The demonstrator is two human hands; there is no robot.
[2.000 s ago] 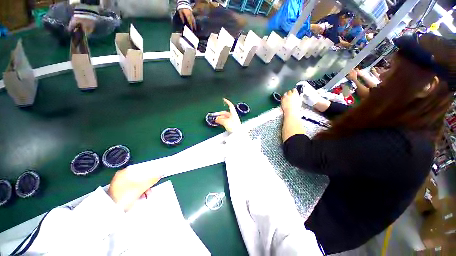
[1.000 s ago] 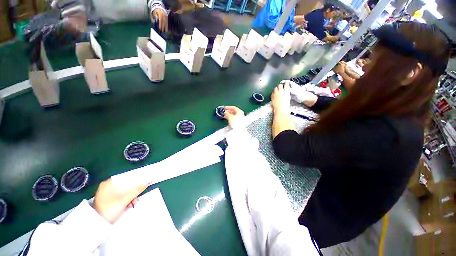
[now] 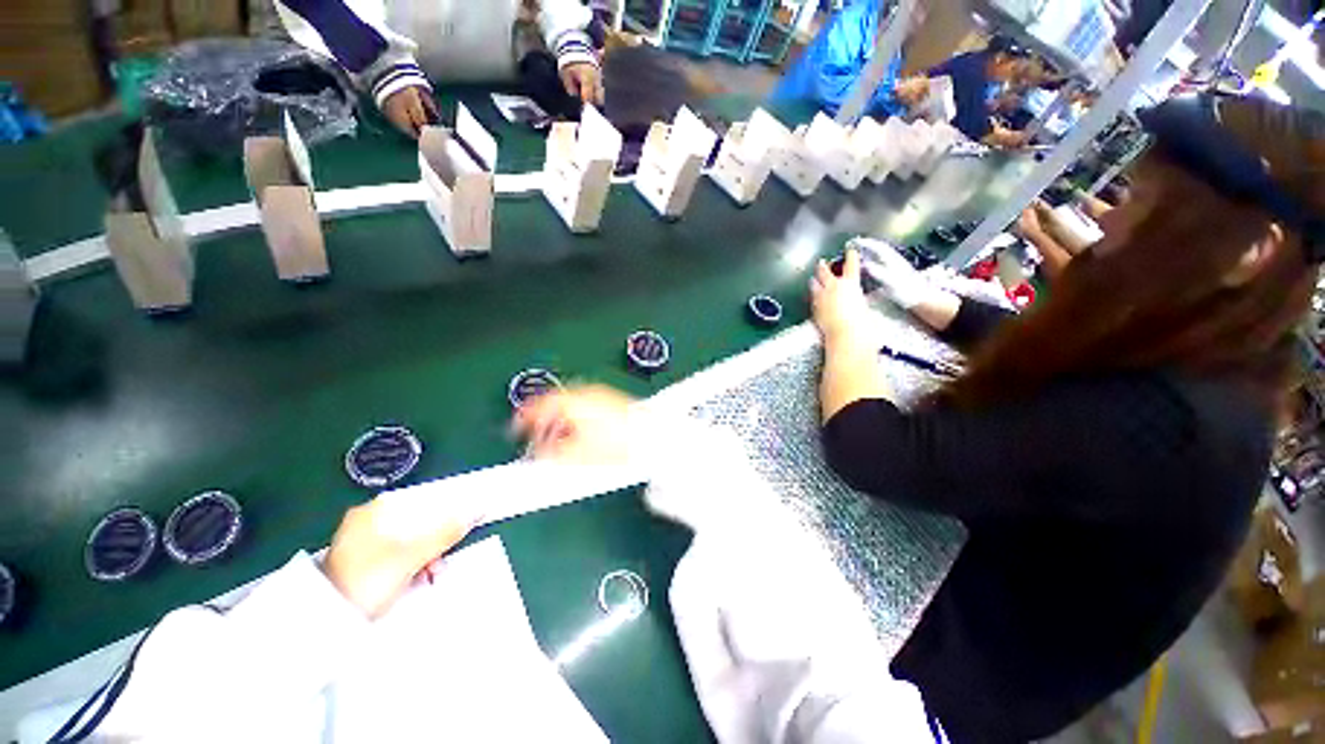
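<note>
Several round black discs with pale rims lie on the green belt, one (image 3: pixel 384 457) left of centre and one (image 3: pixel 648 350) farther right. My left hand (image 3: pixel 390 547) holds a long white label strip (image 3: pixel 501 491) that runs right along the belt's near edge. My right hand (image 3: pixel 574 425) is blurred, over the strip and against a disc (image 3: pixel 535 388) that it partly hides; whether it grips anything cannot be told. White sheets (image 3: pixel 480 640) lie below my left hand. A thin pale ring (image 3: pixel 623 593) lies on the green surface.
Upright open cartons (image 3: pixel 462 196) stand in a row along the belt's far side, with a person's hands behind them. A person in black (image 3: pixel 1075 509) works close at right beside silvery padding (image 3: pixel 828 451) with a dark slim tool (image 3: pixel 916 359). Crumpled plastic (image 3: pixel 218 95) lies far left.
My right hand has moved left and nearer, away from the disc it touched before. Discs and cartons have shifted left along the belt. My left hand still holds the strip.
</note>
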